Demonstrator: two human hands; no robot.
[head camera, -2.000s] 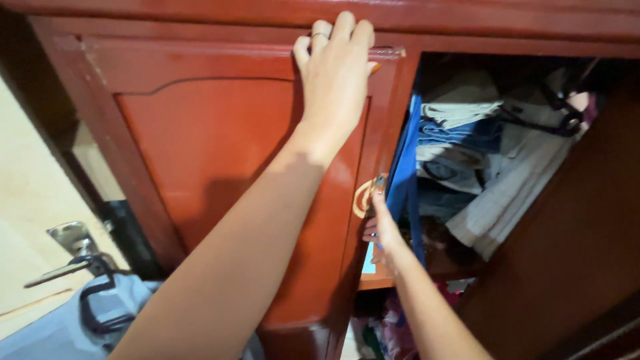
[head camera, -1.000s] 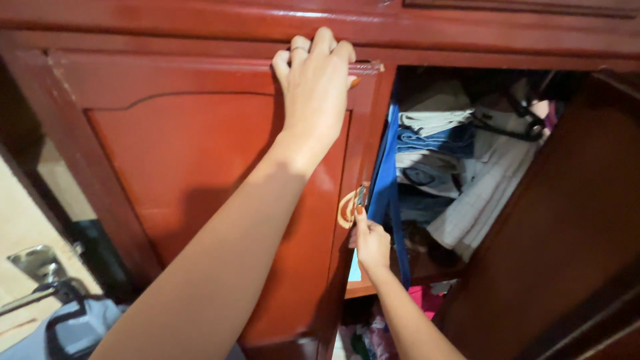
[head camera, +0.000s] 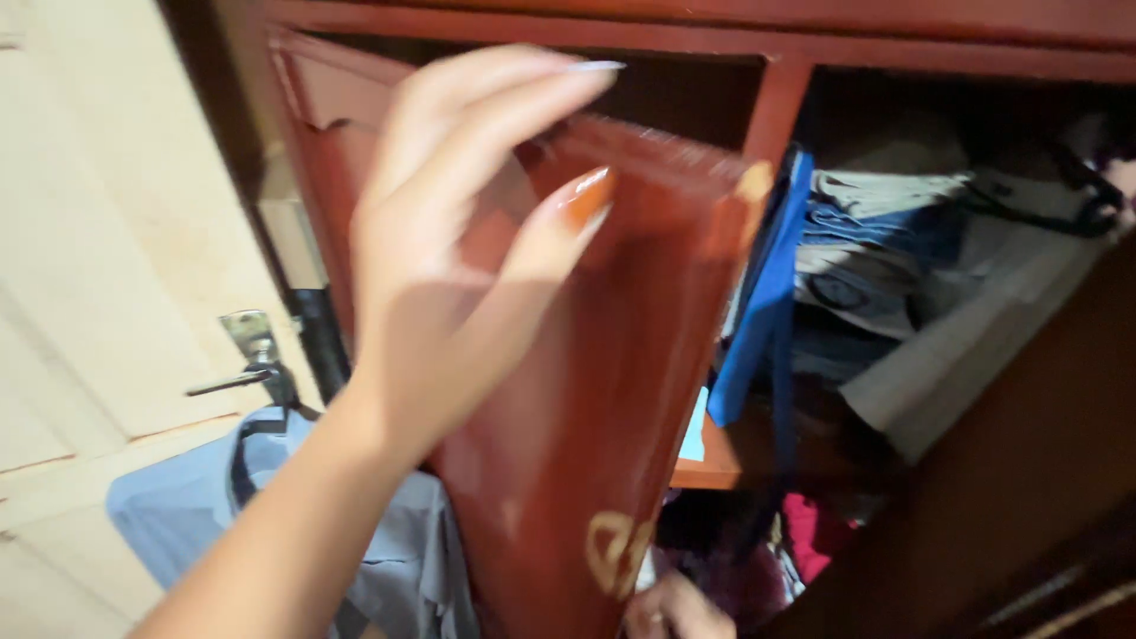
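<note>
The red-brown wooden left door (head camera: 603, 373) of a wardrobe stands swung outward, its top corner chipped. My left hand (head camera: 470, 195) is raised before the upper part of this door, blurred, fingers apart and holding nothing; whether it touches the door is unclear. At the lower edge of the view my right hand (head camera: 679, 608) is by the door's free edge, just below a pale ring-shaped mark (head camera: 612, 550); its fingers are mostly cut off, so its grip cannot be told. Blue straps (head camera: 763, 293) hang just right of the door, beside folded clothes (head camera: 887, 231) on a shelf.
A second dark wooden door (head camera: 994, 479) stands open at the right. Left is a cream door (head camera: 106, 222) with a metal handle (head camera: 253, 355), where a light blue garment (head camera: 177, 501) hangs. More clothes (head camera: 812, 532) lie below the shelf (head camera: 710, 461).
The left wardrobe door, closed before, has swung outward. My left hand has come off its top edge. My right hand has moved lower in the view with the door's free edge.
</note>
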